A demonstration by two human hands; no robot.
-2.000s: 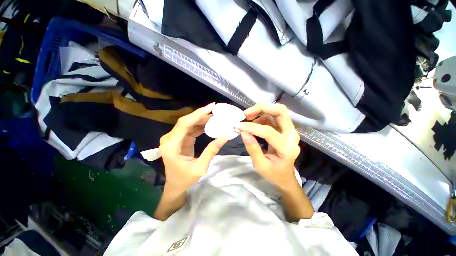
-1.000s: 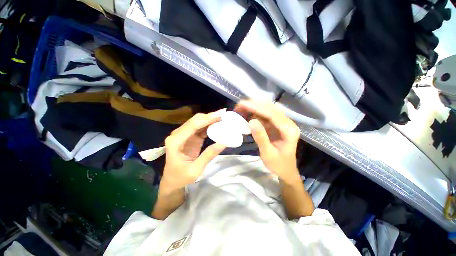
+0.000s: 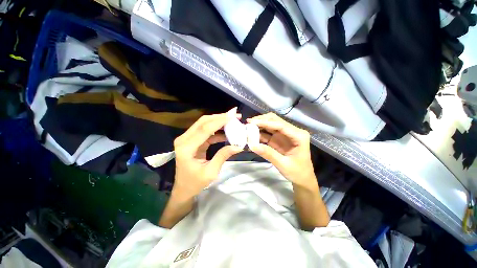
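Thin white discs are held in front of my lap, between both hands. My left hand pinches a white disc between thumb and fingers; a pointed edge sticks up above the fingertips. My right hand pinches another small white piece right beside it. The two pieces are close together or touching; I cannot tell which. They look turned or bent, so their full round shape does not show.
A white and black garment lies on the white table, whose front edge has a ruler strip. A blue crate with white, black and mustard garments is at left. Yellow-handled snips are at far right.
The discs overlapped as a round shape before; now they show narrower, as two pieces side by side. My right fingers have shifted their grip on the piece.
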